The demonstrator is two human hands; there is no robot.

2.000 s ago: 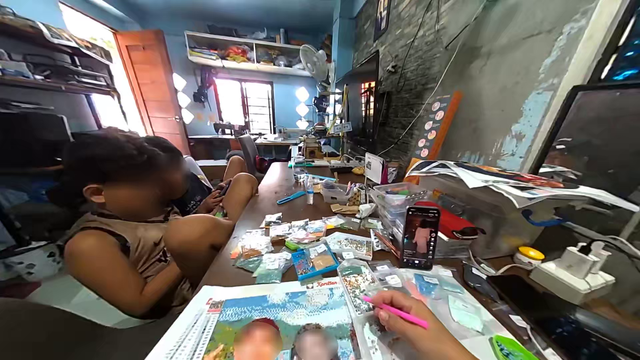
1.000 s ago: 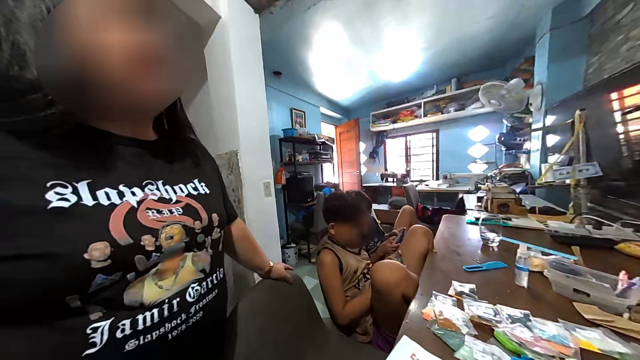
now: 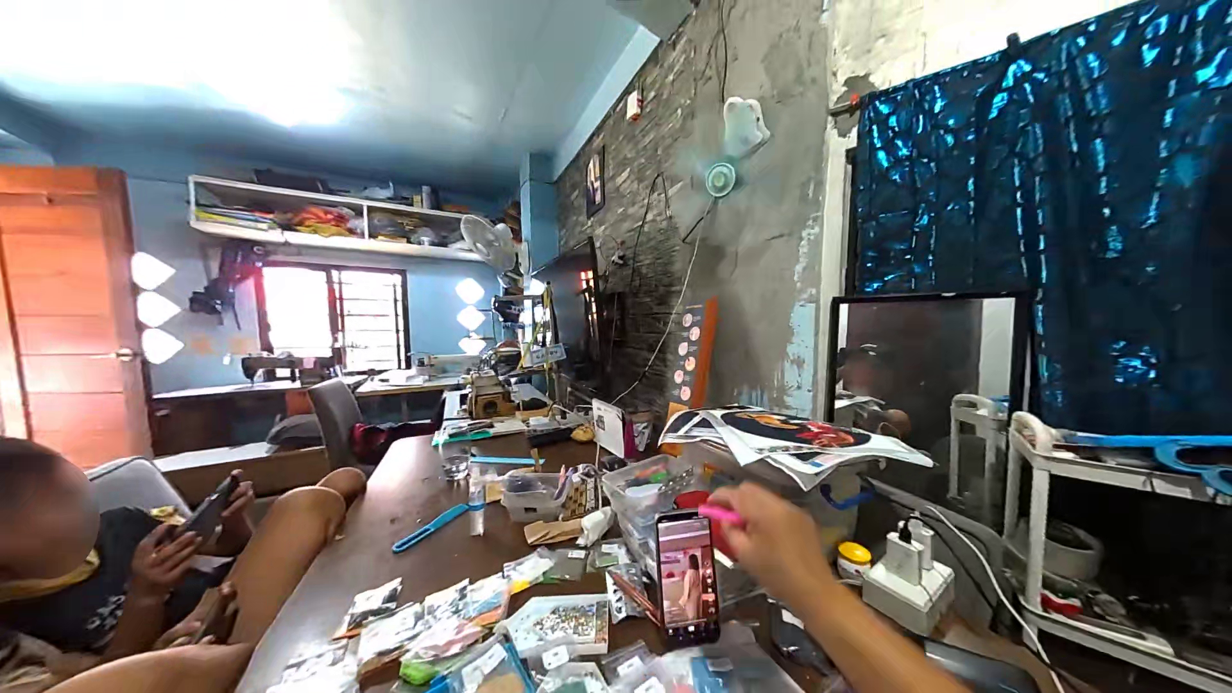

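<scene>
My right hand [image 3: 775,539] is raised beside the upper right of an upright smartphone [image 3: 687,576], its fingers closed around a pink pen-shaped tool [image 3: 722,515]. The phone's screen is lit. Left of the phone lies a white tray of small multicoloured beads [image 3: 558,624], among many small clear bags [image 3: 448,630] with labels. A blue-edged packet [image 3: 486,666] is at the bottom edge. Behind the phone stands a clear plastic bin [image 3: 650,486]. My left hand is out of view.
A seated person [image 3: 58,539] at the left holds a phone, knees against the dark wooden table [image 3: 404,500]. On the table are a blue strap-like item [image 3: 430,527], a small clear bottle [image 3: 476,500] and a small basket [image 3: 534,496]. At right are a white power adapter [image 3: 910,582] and a white trolley [image 3: 1035,510].
My right hand has risen from the bead tray to beside the phone, still with the pink tool. The view swung left to a standing person, then back right. The picture sheet is out of view.
</scene>
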